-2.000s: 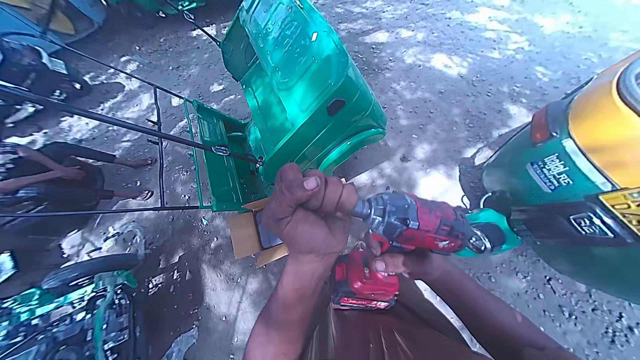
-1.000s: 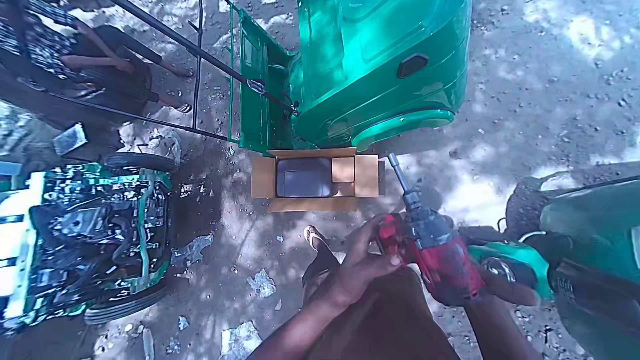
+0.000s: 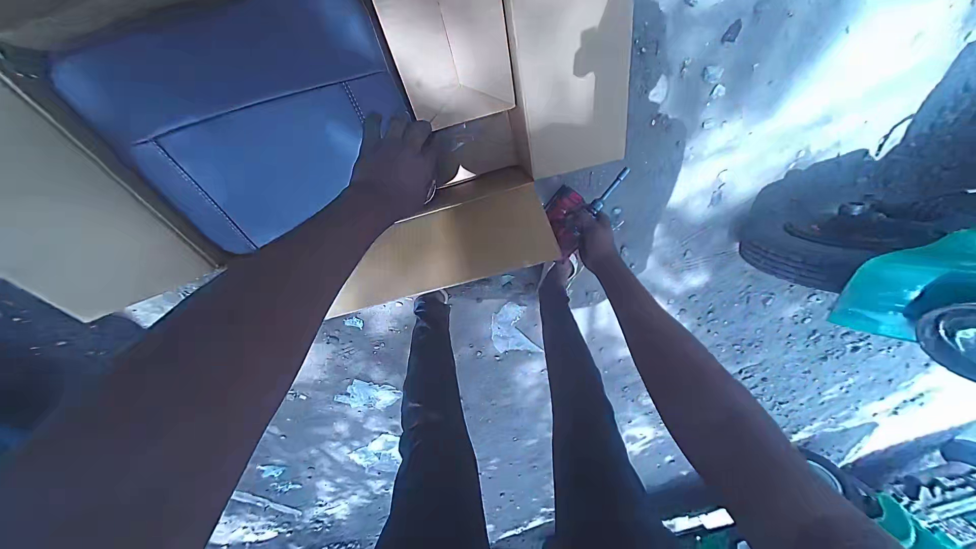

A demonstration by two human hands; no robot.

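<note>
My left hand (image 3: 396, 164) reaches into an open cardboard box (image 3: 457, 236), at the edge of a dark blue stitched seat cushion (image 3: 267, 145). Its fingers are spread and partly in shadow; whether they grip anything is hard to see. A lighter cardboard insert (image 3: 457, 61) stands in the box beside the cushion. To the right of the box, low by the ground, my right hand (image 3: 593, 232) holds a red cordless impact driver (image 3: 564, 213) with a long socket bit (image 3: 611, 189) pointing up and to the right.
My legs and feet are just below the box, on rough ground (image 3: 496, 396) with scraps of plastic (image 3: 370, 394). A black tyre (image 3: 808, 229) and a green vehicle part (image 3: 900, 282) are at the right. More vehicle parts show at the lower right corner.
The view has moved much closer to the box. My left hand has left the driver and reached into the box. The driver, earlier near both hands, is now down beside the box in my right hand.
</note>
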